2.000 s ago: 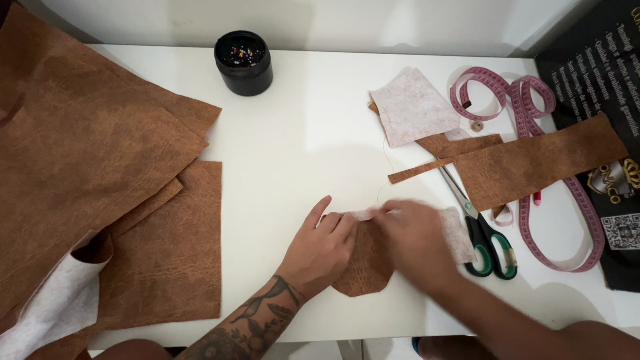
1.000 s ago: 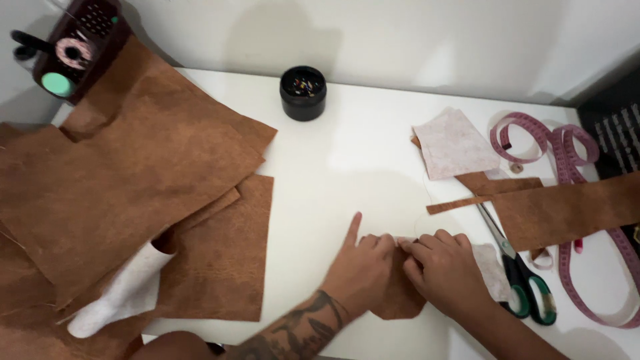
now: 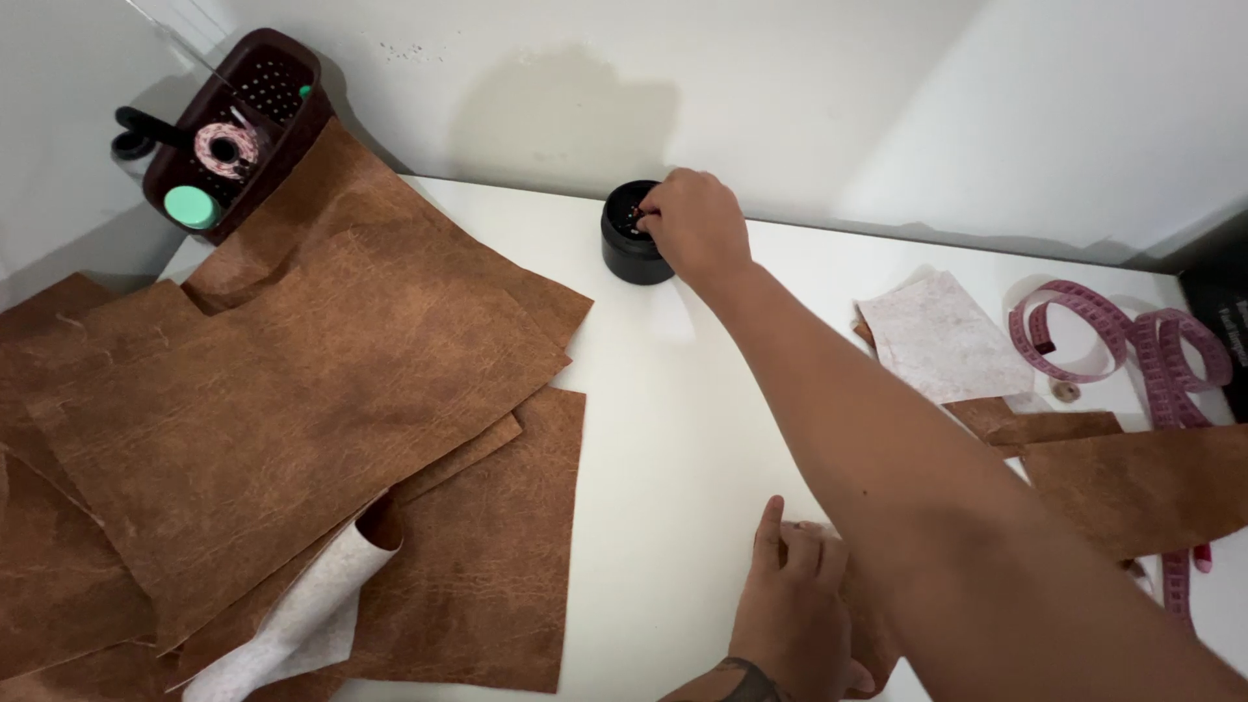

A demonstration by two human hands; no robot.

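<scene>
My right hand (image 3: 697, 219) reaches over the rim of a round black pot (image 3: 634, 255), its thumb and fingertips at the small pin heads inside. Whether a pin is between the fingertips cannot be seen. At the bottom, my left hand (image 3: 799, 595) presses on a small brown leather-like piece (image 3: 871, 629), which is partly hidden beneath the hand and my right forearm.
Large brown leather-like sheets (image 3: 322, 390) cover the left side. Behind them stands a dark perforated basket (image 3: 317, 73) with a thread spool (image 3: 226, 149). At right lie a pale-backed piece (image 3: 941, 331), a pink measuring tape (image 3: 1082, 302) and a brown strip (image 3: 1141, 487).
My right hand has left the small brown piece and moved up and left to the black pot. My left hand stays at the piece. The view has shifted left.
</scene>
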